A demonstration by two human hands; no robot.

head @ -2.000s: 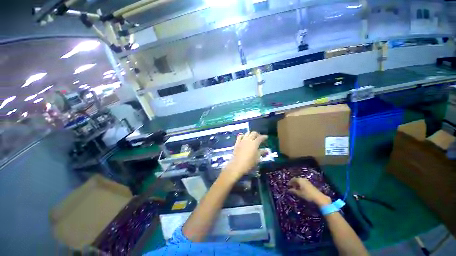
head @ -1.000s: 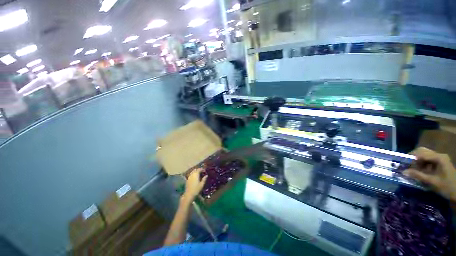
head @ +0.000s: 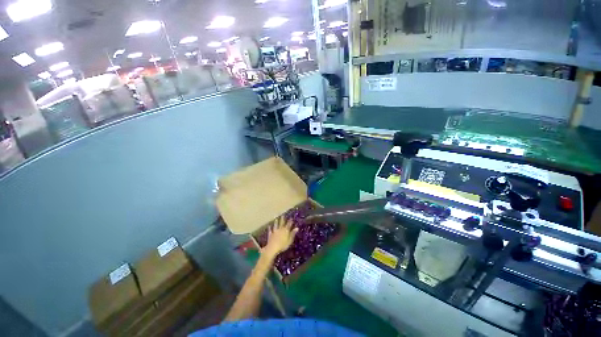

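My left hand [head: 281, 235] lies palm down with fingers spread on the purple capacitors [head: 306, 240] in the open brown collecting carton [head: 259, 194]. Whether its fingers hold any parts cannot be told. A narrow metal chute [head: 349, 211] runs from the machine's left end to above the carton. The white lead cutting machine [head: 408, 289] stands at the right, with purple parts along its silver rail [head: 422, 207]. The black component tray's heap of parts [head: 570, 312] is cut off at the lower right. My right hand is out of the picture.
Closed cartons [head: 161, 270] with white labels stand on the floor at the left. A grey partition [head: 132, 184] runs along the left side. A green-surfaced line [head: 408, 121] passes behind the machine. A red button [head: 565, 202] and black knobs show on the machine.
The view has turned left. My left hand has gone from above the machine to the carton, and its fingers have spread over the parts. My right hand has left the picture at the right.
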